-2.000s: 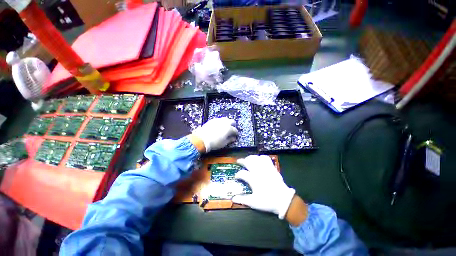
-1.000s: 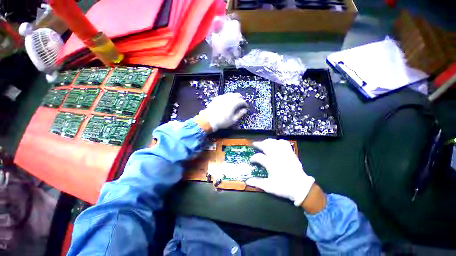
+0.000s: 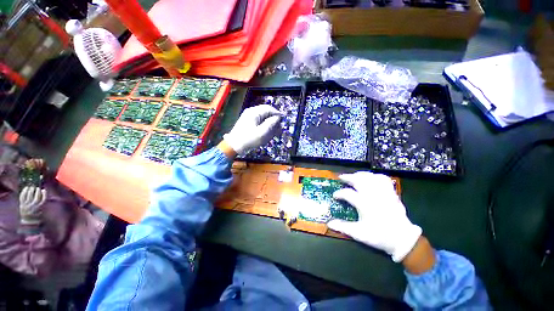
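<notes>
A green circuit board (image 3: pixel 322 193) lies in the right position of the orange-brown fixture (image 3: pixel 255 185). A bright glare covers its lower left part. My right hand (image 3: pixel 375 212), in a white glove, lies over the board's right side with thumb and fingers apart, hiding that side. My left hand (image 3: pixel 254 129), also gloved, is over the left section of the black parts tray (image 3: pixel 370 164), thumb and forefinger close together. Whether a small part is between them cannot be told. The outer sections hold silvery small metal parts (image 3: pixel 425 159), the middle one tiny bright screws (image 3: pixel 349 136).
Foam sheet (image 3: pixel 103 176) with rows of boards at left, under an orange post (image 3: pixel 136 24). Foam stack (image 3: pixel 182 21), small fan (image 3: pixel 97 51) and plastic bags (image 3: pixel 372 79) behind. Cardboard box (image 3: pixel 395 23) at back, clipboard (image 3: pixel 504 88) at right. Another person's gloved hand (image 3: pixel 31 203) at far left.
The view has shifted, so the bench things appear further right. My left hand has moved from the tray's middle section to its left section. My right hand stays at the board.
</notes>
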